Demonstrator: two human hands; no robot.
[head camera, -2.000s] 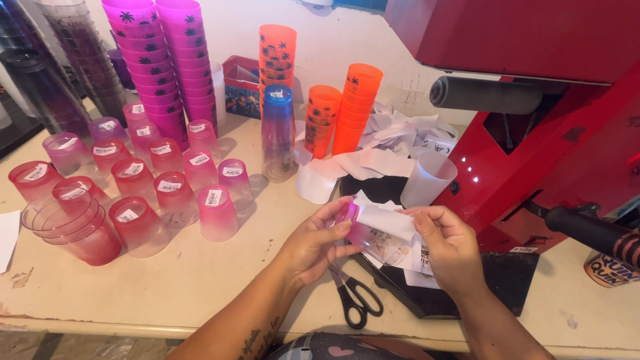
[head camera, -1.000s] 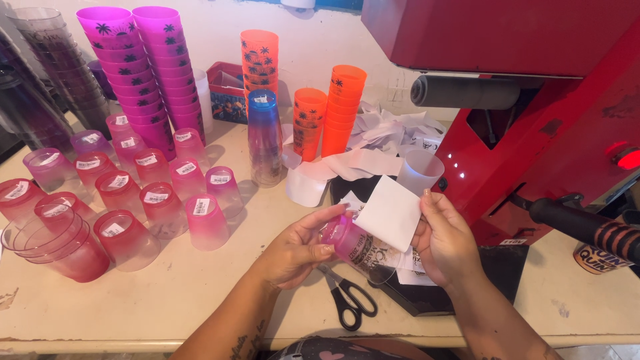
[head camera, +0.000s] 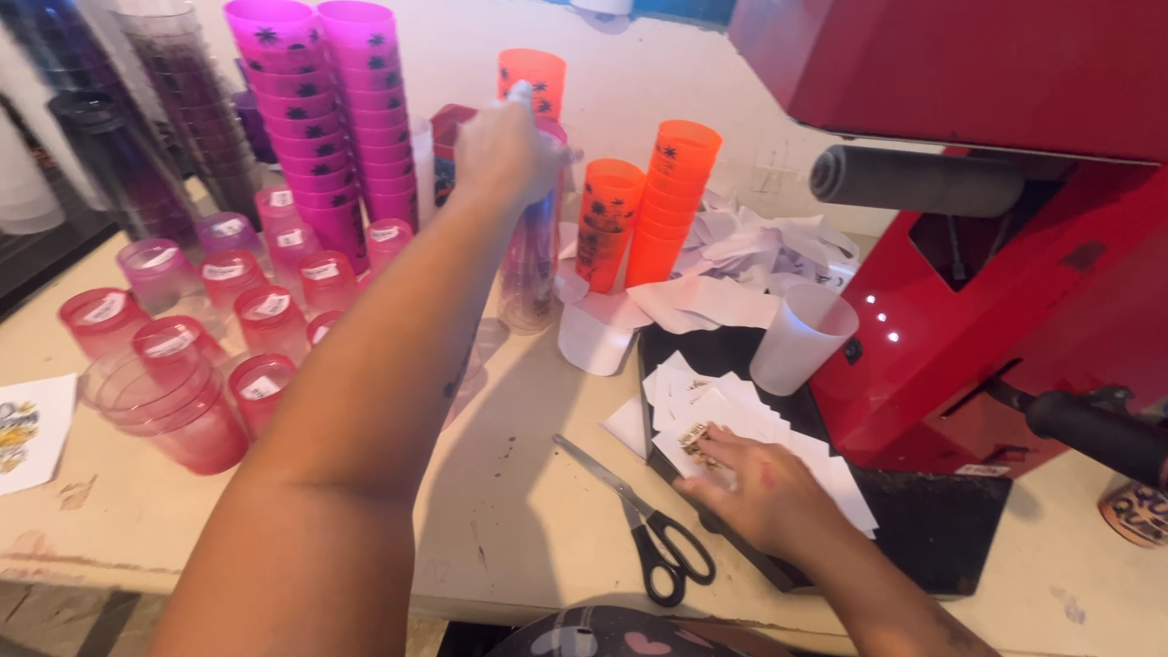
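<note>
My left hand (head camera: 511, 151) reaches far forward over the top of a stack of clear and tinted plastic cups (head camera: 529, 265); a pink rim shows under the hand, and whether the fingers grip it is blurred. My right hand (head camera: 753, 484) rests with its fingertips on a printed white paper (head camera: 698, 447), on a fanned pile of white papers (head camera: 757, 415) on the black base of the red press. Black-handled scissors (head camera: 643, 520) lie partly spread to the left of that hand. A frosted white cup (head camera: 803, 338) stands tilted behind the papers.
Upturned pink cups (head camera: 265, 319) fill the left side, beside nested clear-pink cups (head camera: 196, 411). Magenta cup stacks (head camera: 319, 128) and orange cup stacks (head camera: 671, 201) stand behind, near paper scraps (head camera: 757, 246). The red press (head camera: 1013, 301) with black-gripped handles (head camera: 917, 178) occupies the right.
Both hands were together with a pinkish cup and a white paper. They have parted: the left has gone forward to the cup stack, the right down to the papers. The white paper has left the right hand.
</note>
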